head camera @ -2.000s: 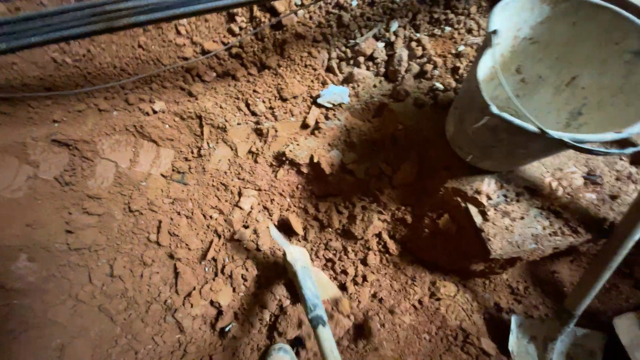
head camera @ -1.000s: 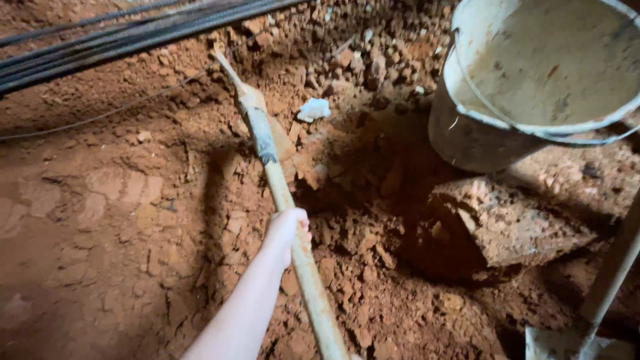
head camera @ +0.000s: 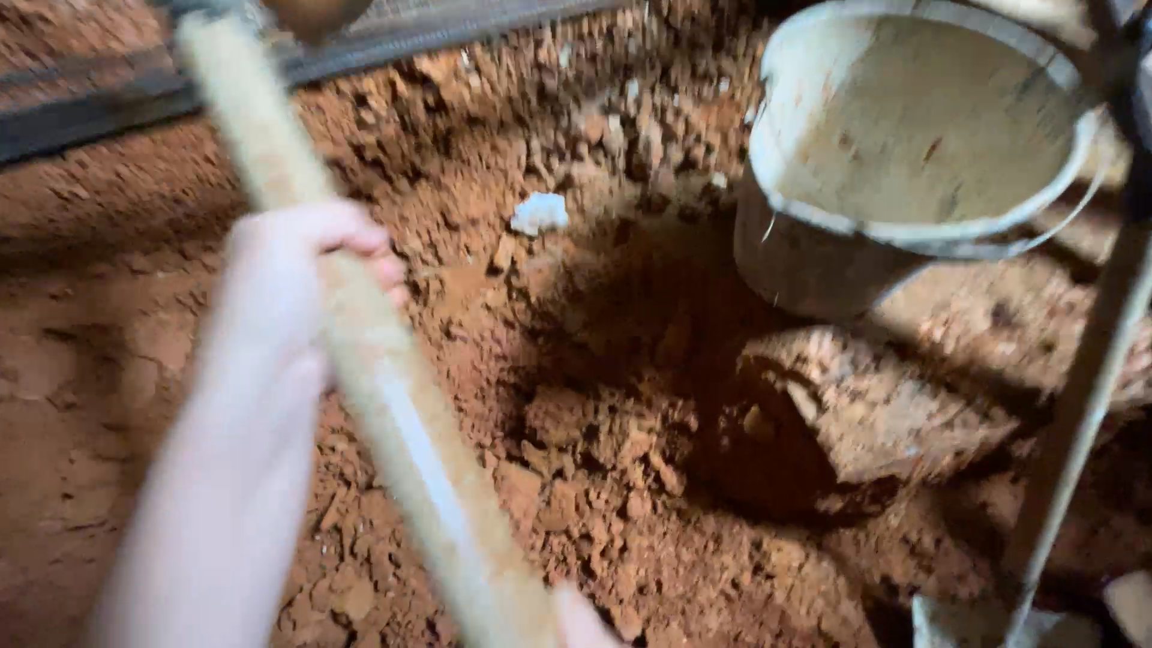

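Observation:
My left hand (head camera: 306, 279) is wrapped around a pale wooden tool handle (head camera: 396, 405), which slants from the upper left to the bottom middle. At the upper left the handle meets a blurred tool head (head camera: 315, 11), largely cut off by the top edge. Only part of my right hand (head camera: 585, 621) shows at the bottom edge, against the lower part of the handle; its grip is mostly out of frame. Beneath the tool lies loose reddish soil (head camera: 594, 540) with a dark hollow beside it.
A dirty white bucket (head camera: 828, 270) with a wire handle stands upper right, behind a rock-like block (head camera: 882, 405). A shovel (head camera: 1071, 450) slants down the right side. Dark cables or bars (head camera: 90, 112) cross the upper left. A whitish stone-like piece (head camera: 540, 213) lies on the soil.
The tool has risen from the soil toward the camera; its head now reaches the top edge. My left hand, out of view two seconds ago, has moved up with the handle. My right hand has appeared.

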